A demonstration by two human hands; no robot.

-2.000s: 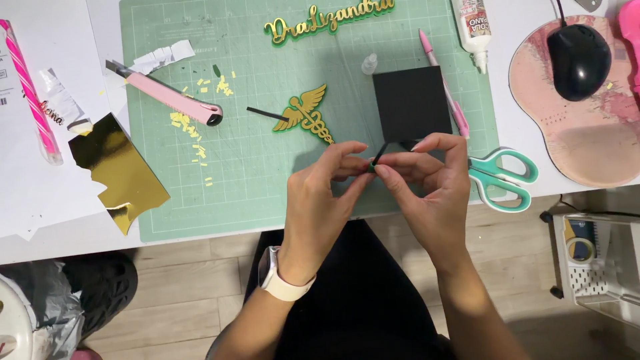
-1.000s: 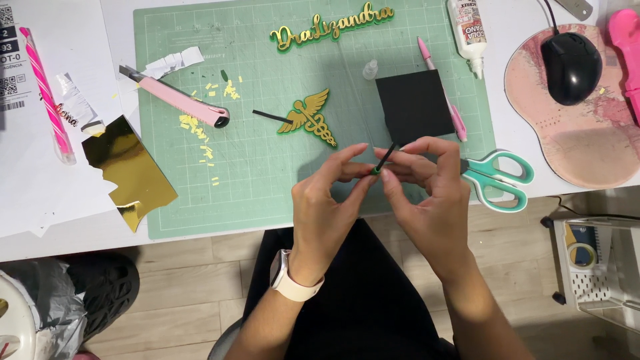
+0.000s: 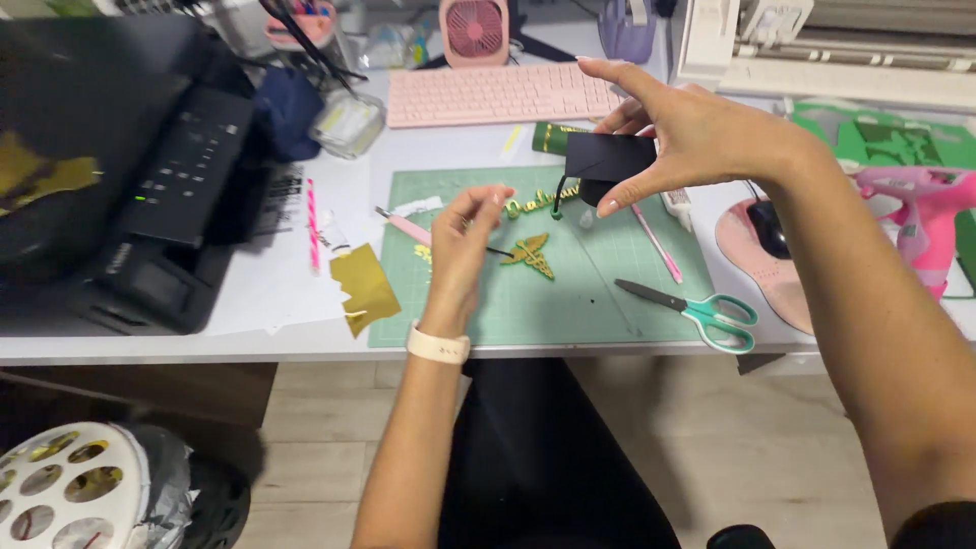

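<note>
My right hand (image 3: 686,137) holds a small black graduation cap (image 3: 610,156) above the back of the cutting mat (image 3: 579,305), its thumb below and its index finger raised off the cap. From the cap hangs a black cord tassel with a green end (image 3: 557,214). My left hand (image 3: 465,244) is to the left, thumb and fingertips together, with nothing visible between them. A gold and green caduceus cutout (image 3: 531,255) lies on the mat beside it with a thin black strip. Behind the hands is a gold and green script-lettering cutout (image 3: 526,206), partly hidden.
Teal-handled scissors (image 3: 686,303), a pink pen (image 3: 657,244) and a pink utility knife (image 3: 408,227) lie on the mat. Gold sheet (image 3: 364,286) overlaps its left edge. A glue bottle (image 3: 677,207), mouse (image 3: 768,229) and pink glue gun (image 3: 915,221) are right; a printer (image 3: 137,168) is left.
My hands, together on a small black and green piece before, are now apart. The black square that lay on the mat is up in my right hand as the cap's top. The view has swung upward.
</note>
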